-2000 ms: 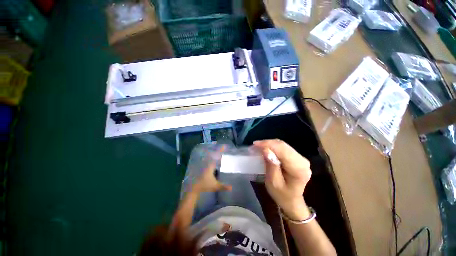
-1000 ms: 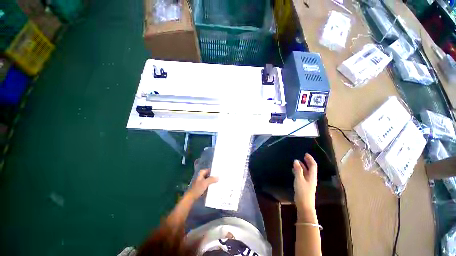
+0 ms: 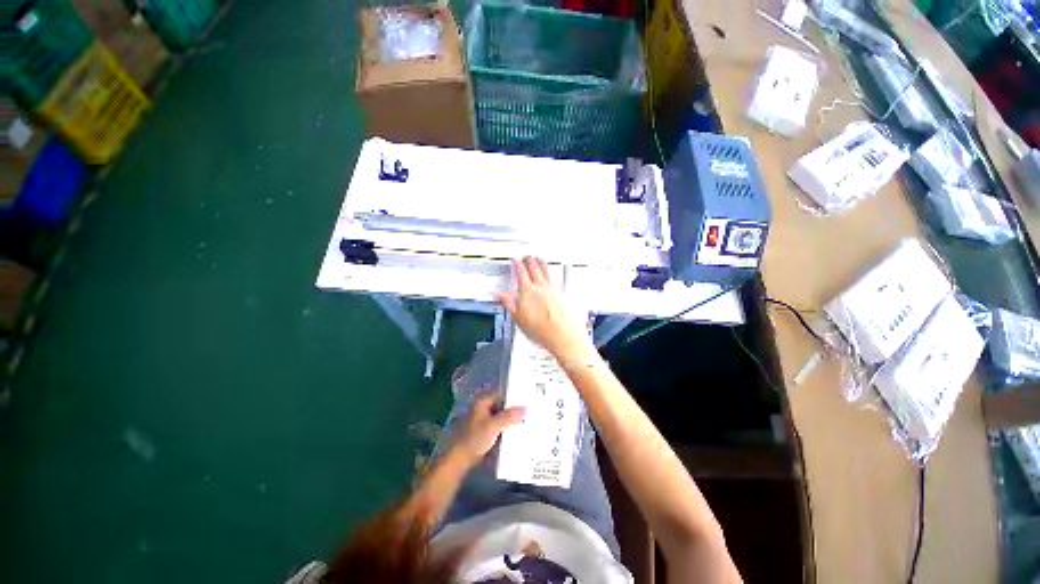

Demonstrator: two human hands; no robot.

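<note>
A long white product box lies over my lap, its far end at the front edge of the white table of the heat sealer. My left hand holds the box's left side near its near end. My right hand lies on top of the box's far end, fingers at the heating strip. Clear film around the box is hard to make out. The sealing bar lies across the table behind my fingers. The blue-grey control box stands at the table's right end.
Two bagged boxes lie side by side on the brown bench, with more beyond and on the conveyor. A black cable runs along the bench. An open carton and a green crate stand behind the sealer.
My right hand has moved from the right of the box onto its far end. My left hand still holds the box side. Earlier, the box was between my hands, short in view.
</note>
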